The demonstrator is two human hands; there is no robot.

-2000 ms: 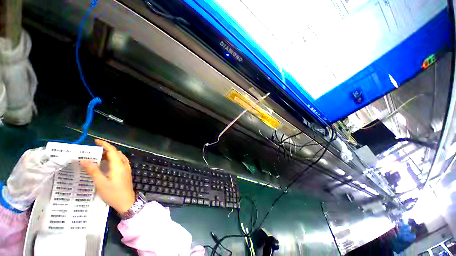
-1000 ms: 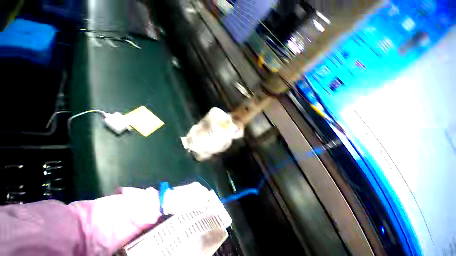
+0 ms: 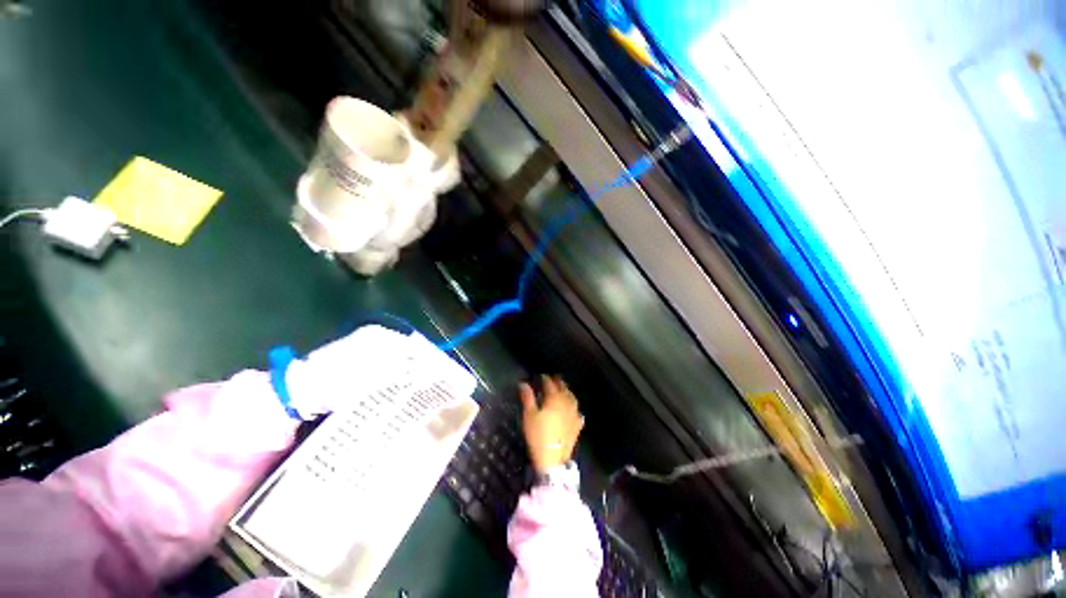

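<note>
My gloved left hand (image 3: 357,362), with a blue strap at the wrist, holds the top end of the barcode label sheet (image 3: 380,426). The sheet lies over a shallow white box (image 3: 351,514); rows of small black print show on it. My bare right hand (image 3: 552,423) is beyond the box at the keyboard (image 3: 485,467), fingers slightly apart. Whether its fingertips touch the keys or hold a small label cannot be told. My right sleeve and wrist cover part of the keyboard.
A white power adapter (image 3: 82,227) lies beside a yellow note (image 3: 159,199) on the green mat (image 3: 251,304). White cups (image 3: 357,187) are fixed to a post. A blue coiled cord (image 3: 497,312) runs from the left wrist towards the monitor (image 3: 865,234). A yellow warning label (image 3: 801,459) marks the rail.
The view has swung left and rolled. My right hand has left the sheet it touched two seconds ago and is over the keyboard. My left hand still holds the sheet.
</note>
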